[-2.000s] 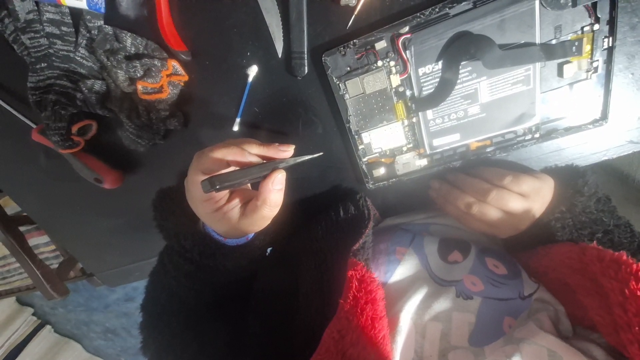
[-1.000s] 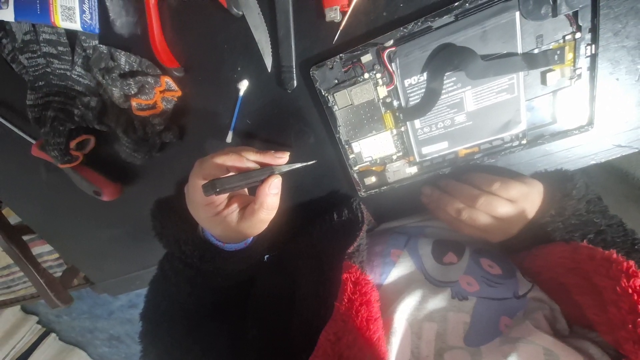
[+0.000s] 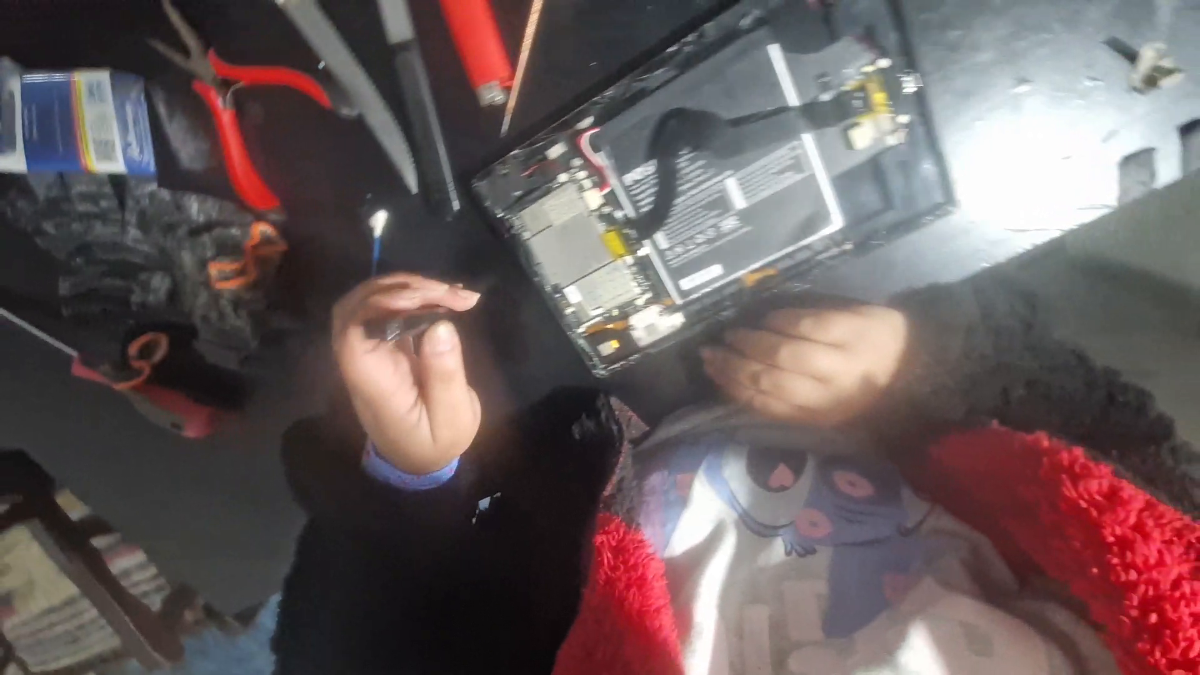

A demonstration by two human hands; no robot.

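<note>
My left hand is raised left of an opened tablet, palm partly turned up. Between its thumb and fingers is a slim dark pointed tool, blurred and mostly hidden. The tablet lies tilted, its circuit board, flat battery and black ribbon cable exposed. My right hand lies at the tablet's near edge, fingers close together and bent; their undersides are hidden. A cotton swab with a blue stem lies just beyond my left hand, its lower end hidden behind the fingers.
Red-handled pliers, a serrated blade, a dark flat tool and a red object lie at the back. At left are grey gloves with orange trim and a red-handled tool. Glare covers the table at right.
The pointed tool stuck out to the right of my left hand before; now its tip no longer shows clearly. My right hand stays by the tablet's near edge. The view has shifted.
</note>
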